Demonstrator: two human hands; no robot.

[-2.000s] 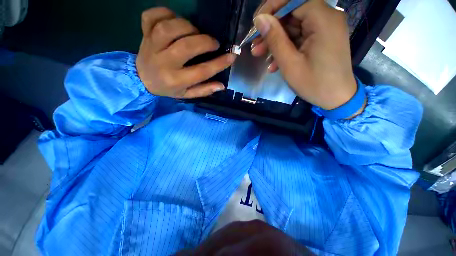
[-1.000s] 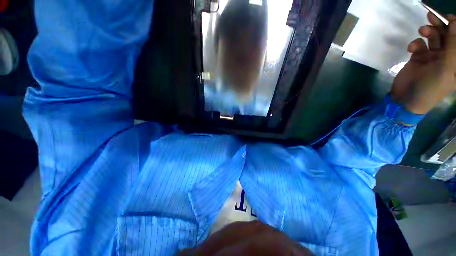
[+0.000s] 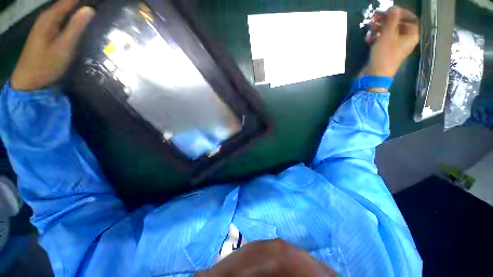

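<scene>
The black tray lies slanted at the left, blurred, holding the tablet unit with its mirror-like metal back and yellow patches at the far end. My left hand is at the tray's far left edge, thumb and fingers against it, and seems to grip it; the fingertips are partly hidden. My right hand, with the blue wrist strap, is at a small pile of loose white bits, fingers bent together. No tweezers can be made out in it. A white sheet with a grey strip lies between tray and pile.
A long narrow carton stands just right of my right hand. A crinkled clear plastic bag lies beyond it. The dark green bench's near edge runs below them. A pale rounded object shows at the lower left rim.
The tray has shifted left and turned slantwise in view. My left hand has come into view at its edge. My right hand, earlier with tweezers near the sheet, is now at the white bits.
</scene>
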